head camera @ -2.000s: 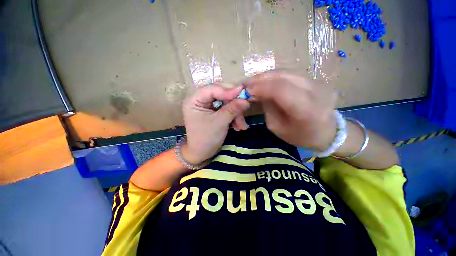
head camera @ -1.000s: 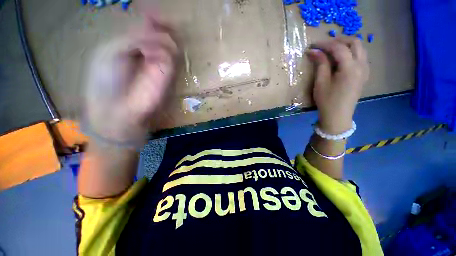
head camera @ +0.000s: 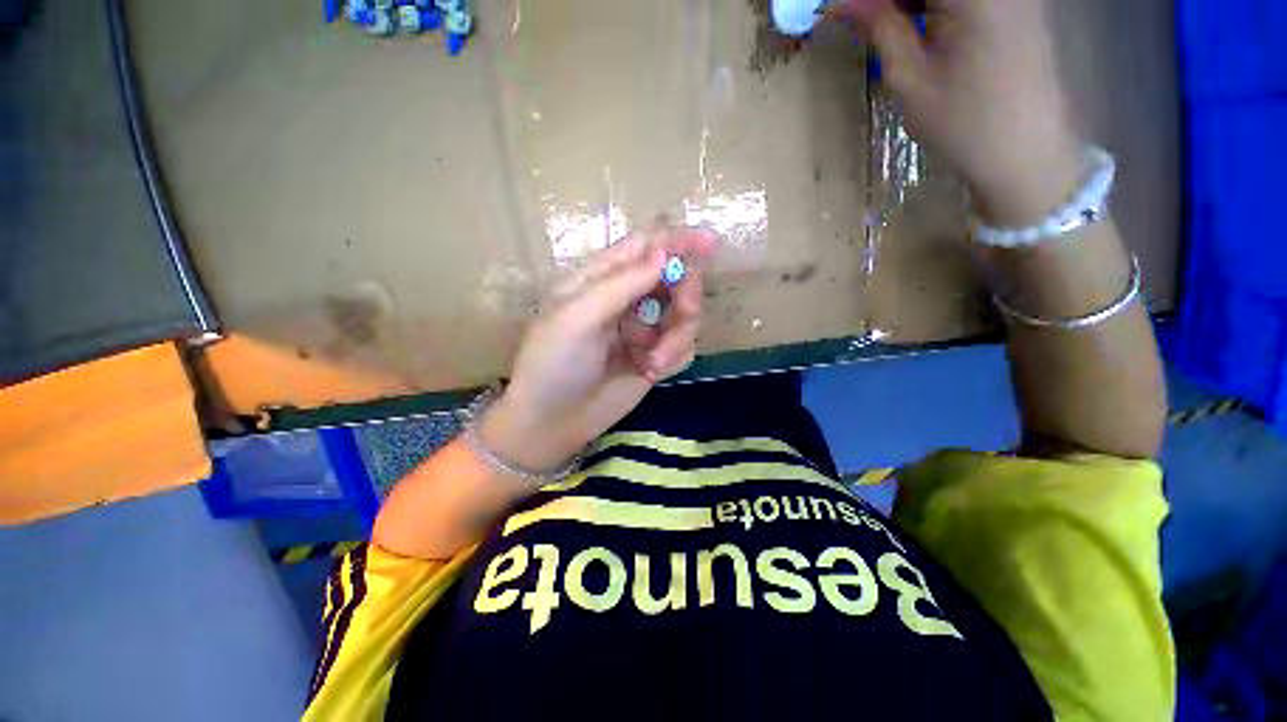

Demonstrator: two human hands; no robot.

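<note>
My left hand (head camera: 600,332) is near the bench's front edge and holds two small blue-and-white assemblies, one (head camera: 673,268) between the fingertips and one (head camera: 649,310) lower against the fingers. My right hand (head camera: 960,85) is at the top right, partly cut off by the frame's edge, its fingertips at the white round dish (head camera: 798,14). Whether the right fingers hold a part cannot be told. A heap of blue-and-white assemblies (head camera: 409,19) lies at the top left.
Brown cardboard (head camera: 353,169) with shiny tape (head camera: 727,212) covers the bench. An orange sheet (head camera: 99,423) is at the left bench edge, with a blue bin (head camera: 282,473) below. A curved metal rim (head camera: 155,198) runs down the left. Blue material (head camera: 1235,198) stands at the right.
My left hand has come back from the upper left to the front middle and now shows two assemblies. My right hand has moved up to the white dish.
</note>
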